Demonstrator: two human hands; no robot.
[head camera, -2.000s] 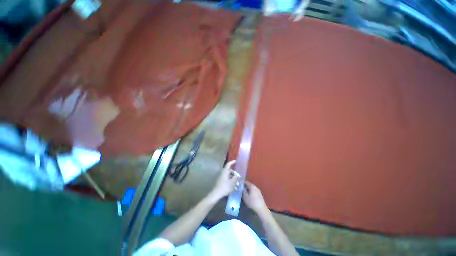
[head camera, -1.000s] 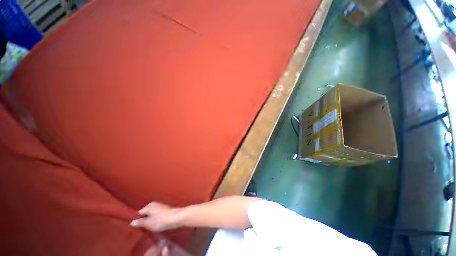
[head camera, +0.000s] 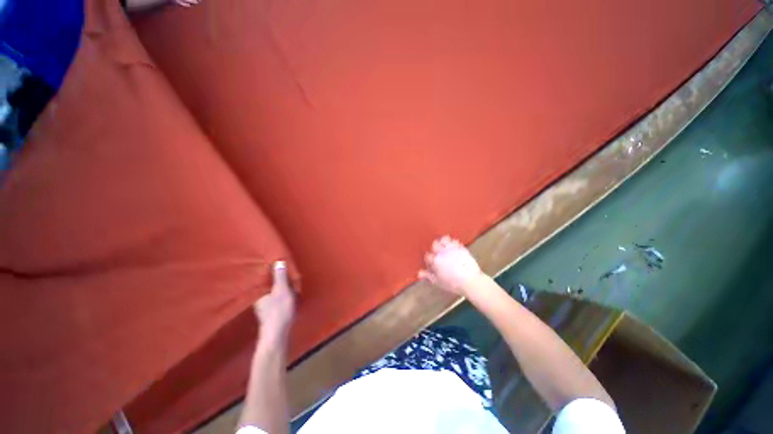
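The rust-orange fabric lay (head camera: 407, 127) lies flat on the brown table, its thick edge along the near rim. A loose orange fabric ply (head camera: 127, 220) is over the left part of the lay, with creases running to its near corner. My left hand (head camera: 278, 297) pinches that corner, thumb on top, slightly above the lay. My right hand (head camera: 449, 267) is at the lay's near edge with fingers slightly spread, and nothing shows in it.
The table rim (head camera: 551, 203) curves to the upper right. An open cardboard box (head camera: 653, 373) stands on the green floor (head camera: 627, 229) at lower right. Another person's hand (head camera: 182, 2) is at the top left edge, near a blue object (head camera: 42, 34). A metal strip end (head camera: 123, 421) shows at bottom left.
The straightedge and scissors seen earlier are out of view. The view has moved along the lay. The loose ply is now drawn over its left part, and my right hand is off the ply.
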